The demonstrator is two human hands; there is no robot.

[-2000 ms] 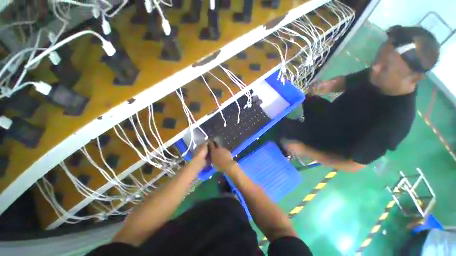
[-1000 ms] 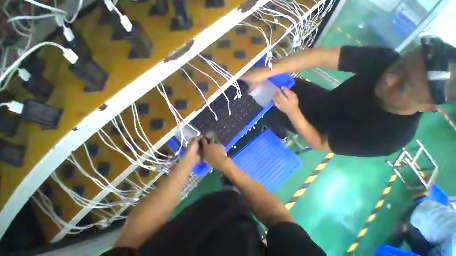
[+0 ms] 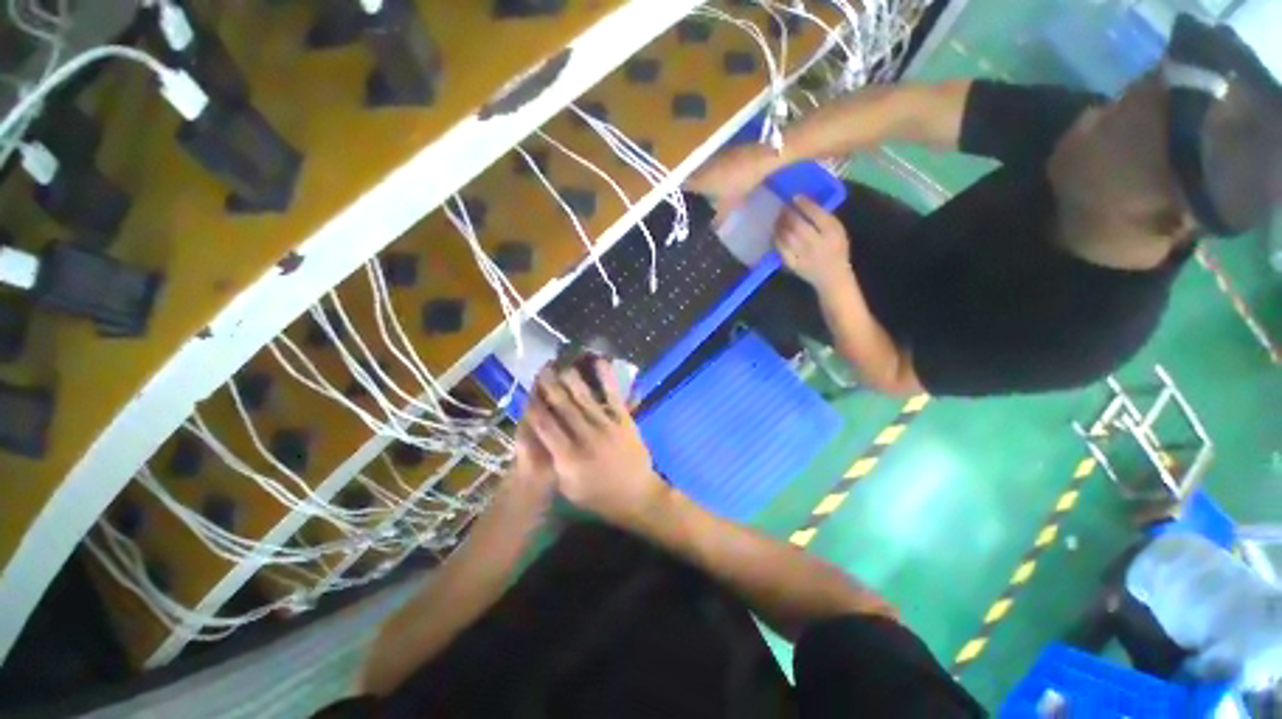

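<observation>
My right hand [image 3: 605,447] and my left hand [image 3: 533,452] are together at the near end of a blue tray [image 3: 714,312]. The right hand overlaps the left and partly hides it. A small dark piece, apparently a black power adapter [image 3: 596,371], shows at my fingertips, with the fingers around it. Which hand bears it is hard to tell. Black adapters in rows [image 3: 650,288] fill the middle of the tray; pale grey areas show at both ends. White cables [image 3: 593,253] hang from the shelf edge over the tray.
Yellow-brown rack tiers [image 3: 338,91] with standing adapters and a white edge rail [image 3: 380,218] curve along the left. Another person [image 3: 1040,267] has both hands at the tray's far end. A ribbed blue crate [image 3: 738,429] lies below the tray.
My hands have come closer together, the right now over the left, near the tray's near end. The other person has reached both hands to the tray's far end. The view has shifted slightly.
</observation>
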